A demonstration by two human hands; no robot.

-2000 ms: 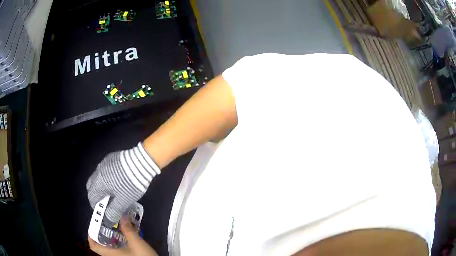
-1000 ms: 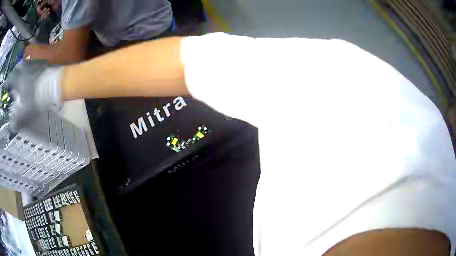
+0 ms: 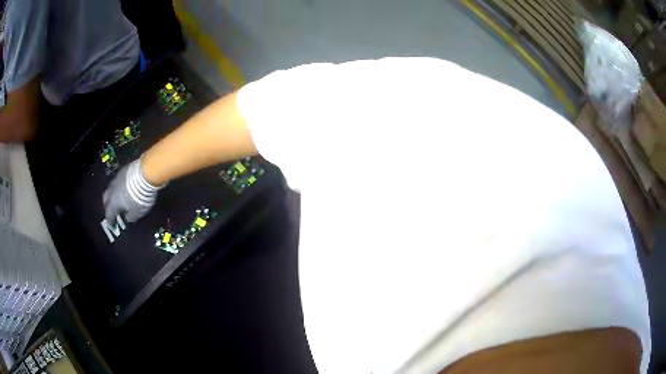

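My right hand [image 3: 129,199], in a grey knitted glove with a white-striped cuff, reaches over the black case top [image 3: 139,266], just above the white letter M. Its fingers point down and look bent; I cannot tell whether they hold anything. Green circuit boards with yellow blocks lie around it: two small ones [image 3: 127,133] behind the hand, a joined-looking pair [image 3: 175,238] near the front edge, one [image 3: 242,174] below my forearm and one [image 3: 174,96] at the far end. My left hand is out of the picture.
Another person's grey-shirted torso [image 3: 91,47] and arm are at the upper left. White stacked housings [image 3: 25,281] stand at the left edge. A parts tray [image 3: 55,358] is cut off at the lower left. Clear plastic [image 3: 610,69] and cardboard lie at the upper right.
My right hand has moved from the white housing stacks back over the black case. The view has shifted, showing more boards. Two seconds ago both hands held a white housing; it is now out of view.
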